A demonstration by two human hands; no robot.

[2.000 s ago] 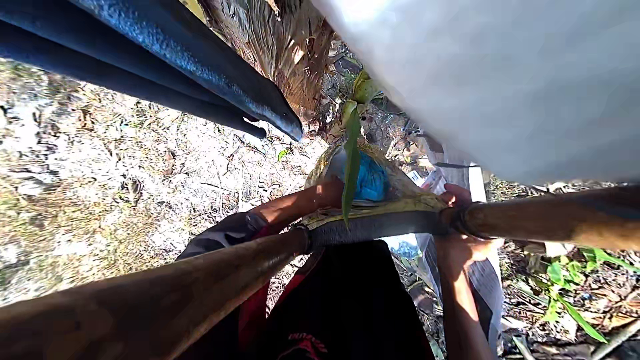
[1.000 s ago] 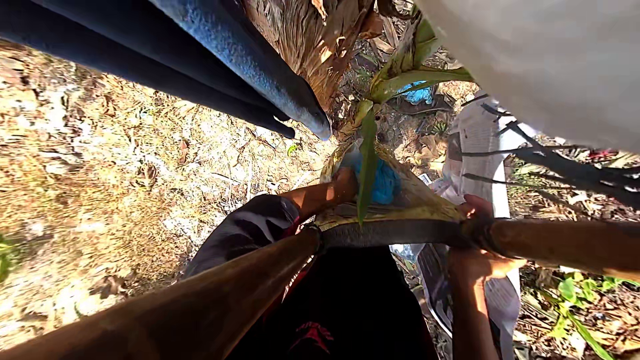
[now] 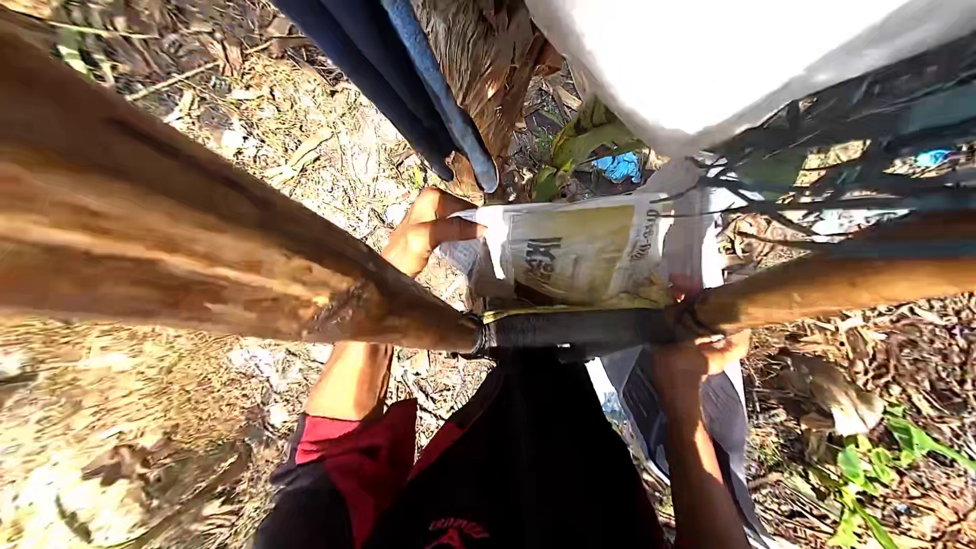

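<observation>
My left hand [image 3: 427,232] pinches the left edge of a printed paper or plastic sheet [image 3: 576,248], between thumb and fingers. The sheet shows yellow and white areas and dark print, and stretches across behind a dark bar [image 3: 576,329]. A wooden pole [image 3: 252,259] meets the bar at its left end, another wooden pole [image 3: 839,286] at its right. By the right joint, my right hand [image 3: 705,352] holds newspaper [image 3: 724,412] that hangs down beside my forearm; the bar and pole partly hide its fingers.
Dark blue cloth-like folds [image 3: 427,84] hang at the top, beside a dry fibrous trunk [image 3: 488,69]. A large white object [image 3: 686,61] covers the upper right, near dark thin strands [image 3: 823,168]. Blue scraps [image 3: 618,166] lie beyond green leaves [image 3: 583,141]. Dry leaves litter the ground.
My left hand has moved away from the blue material it was at in the middle and now grips the printed sheet's left edge. The sheet now spans the gap behind the bar. The view has shifted.
</observation>
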